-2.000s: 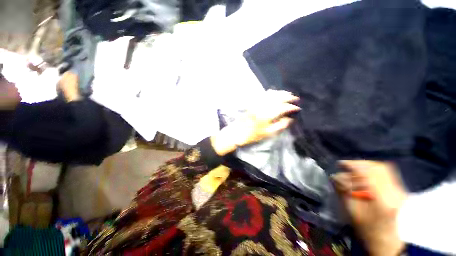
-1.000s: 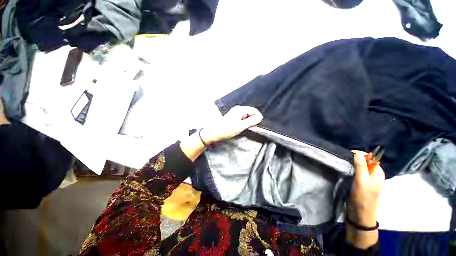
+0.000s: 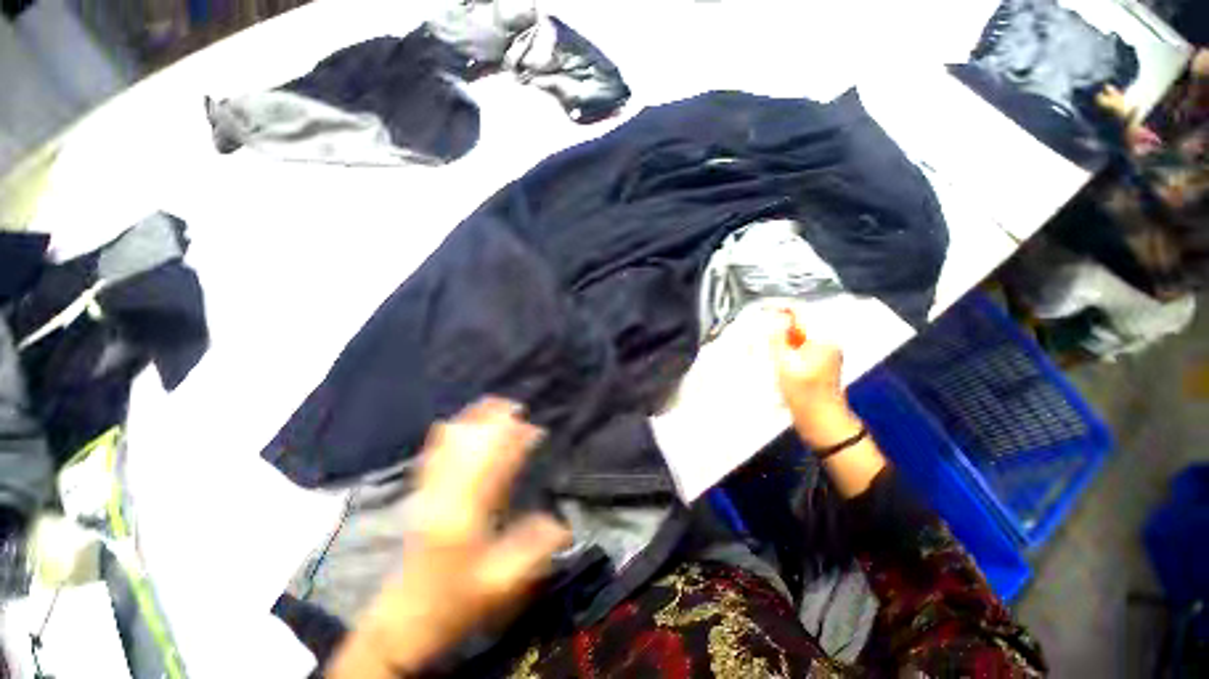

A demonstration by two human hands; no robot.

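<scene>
A dark navy garment [image 3: 491, 292] lies spread over the white table, its pale grey inside showing near a curved opening and at the lower front edge. My left hand [image 3: 464, 531] is blurred, over the garment's lower left part, with fingers spread and nothing seen in it. My right hand [image 3: 811, 378] is at the table's right edge, beside the garment, closed round orange-handled snips [image 3: 793, 332]. The snips' blades cannot be made out. The right hand does not appear to hold cloth.
Dark and grey garments [image 3: 398, 100] lie at the far side and at the left [image 3: 146, 312]. Blue plastic crates [image 3: 1008, 411] stand below the table at right. Another person's hand [image 3: 1127, 117] is at the far right by a garment.
The view has swung right. Both hands have let go of the turned edge they held about a second ago. The left hand is now open over the cloth; the right has moved off it with the snips.
</scene>
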